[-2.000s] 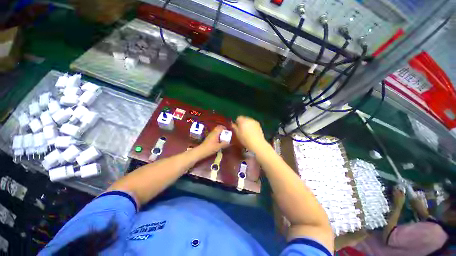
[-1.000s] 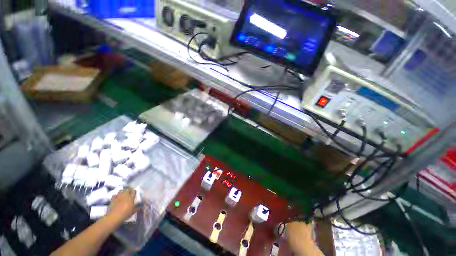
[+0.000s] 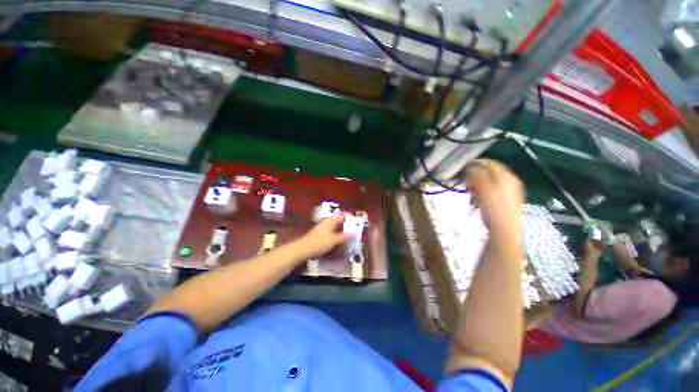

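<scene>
The dark red-brown test fixture (image 3: 295, 230) lies in front of me, with red digits at its upper left and a green light at its left edge. White power adapters sit at its stations, one at the left (image 3: 218, 197), one beside it (image 3: 273, 203) and one further right (image 3: 329, 210). My left hand (image 3: 329, 233) holds a white adapter (image 3: 353, 224) at the rightmost station. My right hand (image 3: 494, 187) is over the back of the carton (image 3: 428, 264) of white rows. It is blurred, and I cannot tell whether it holds anything.
A clear tray (image 3: 153, 222) with jumbled white adapters lies at the left. A grey plate (image 3: 169, 138) with adapters lies behind it. Black cables (image 3: 460, 99) hang by a metal post (image 3: 529, 84) at the upper right. Another person (image 3: 628, 306) works at the far right.
My left hand has moved from the clear tray to the fixture's right end, now with an adapter. My right hand has moved from beside the fixture to over the carton. The view has shifted.
</scene>
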